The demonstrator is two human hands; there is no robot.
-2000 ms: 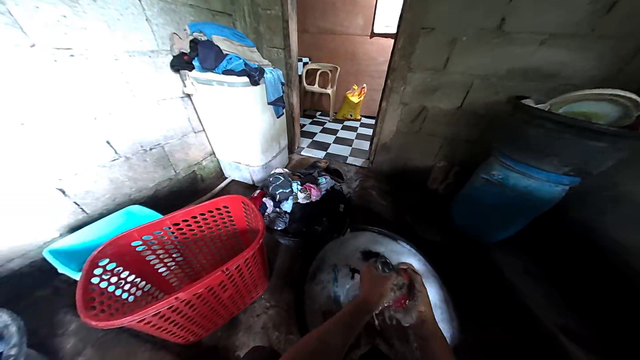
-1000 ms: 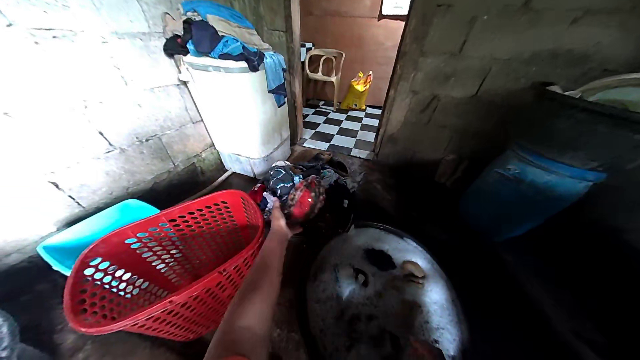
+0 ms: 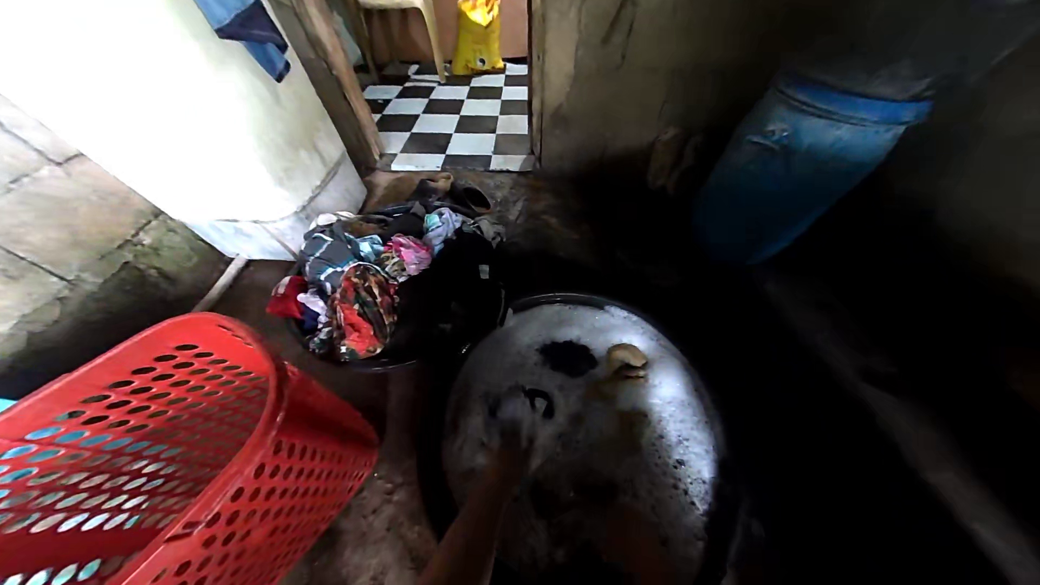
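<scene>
A round dark basin holds sudsy water. My left hand reaches into the suds at the basin's left side; foam blurs its fingers, and whether it holds anything cannot be told. Close to it a small dark item shows in the foam. A tan object floats farther back, beside a dark patch. My right hand is not discernible in the shadow and murky water at the bottom. Left of and behind the basin lies a heap of clothes, with a red patterned cloth on its near side.
A red perforated plastic basket stands at the left. Behind it is a large white container with blue cloth over its edge. A blue drum stands at the back right. A doorway shows a checkered floor and a yellow bag.
Two seconds ago both hands held a cloth over the basin. One second ago my left hand held red cloth at the heap; now red patterned cloth lies there and that hand is in the suds. View tilted down.
</scene>
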